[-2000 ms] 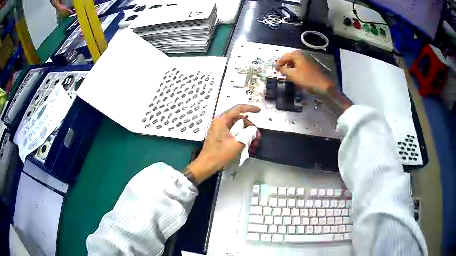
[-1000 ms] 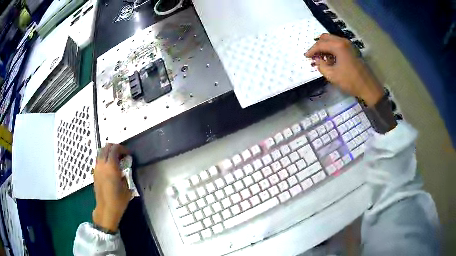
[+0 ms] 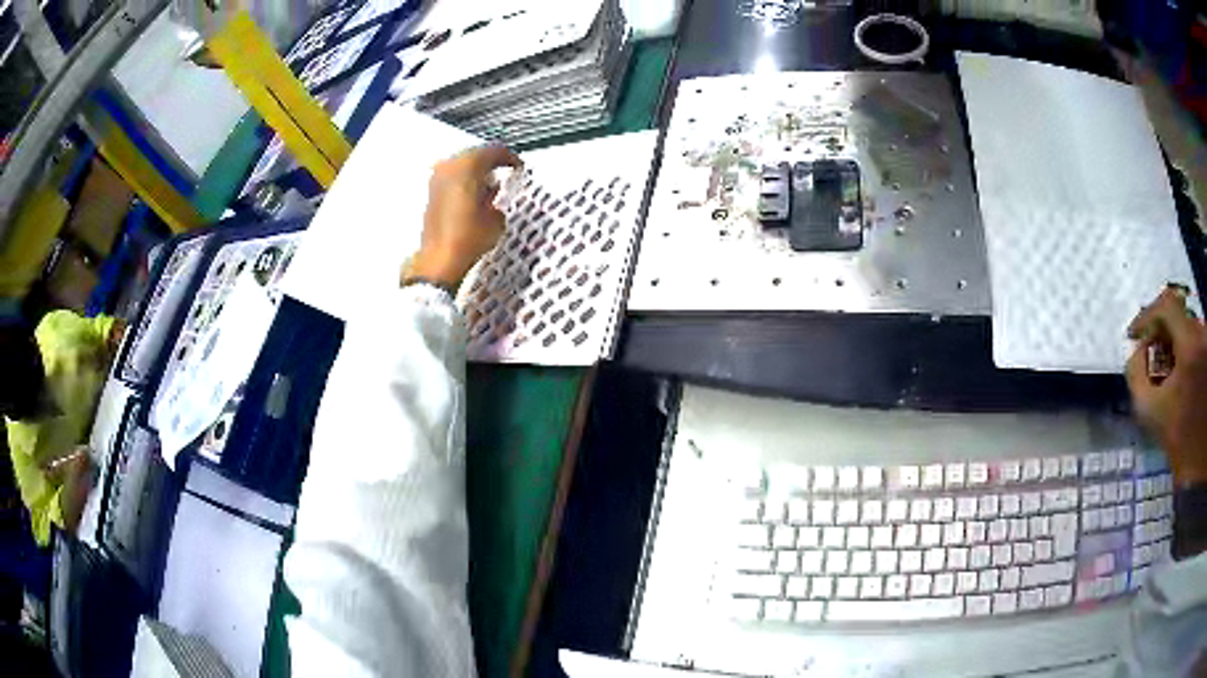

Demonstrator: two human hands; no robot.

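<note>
My left hand (image 3: 459, 219) is over the upper left part of the left parts tray (image 3: 635, 166), fingertips bent down at the rows of small dark parts (image 3: 563, 252). Whether it holds a part is too blurred to tell. My right hand (image 3: 1171, 364) is at the right picture edge, fingers curled, over the lower right corner of the white right tray (image 3: 1066, 146). Whether something is in its fingers cannot be told. The black fixture (image 3: 827, 205), with a smaller block at its left, sits on the drilled metal plate (image 3: 688, 272).
The white keyboard (image 3: 913, 543) lies nearest me. Stacked trays (image 3: 530, 66) stand at the back left, beside a yellow post (image 3: 271, 93). A pale ring (image 3: 891, 40) lies behind the plate. Blue cases (image 3: 285, 397) stand at left. A person in yellow (image 3: 73, 384) is at far left.
My left hand has moved from the plate's near left corner up onto the left tray. My right hand remains by the right tray, now at its lower right corner. The view has swung left.
</note>
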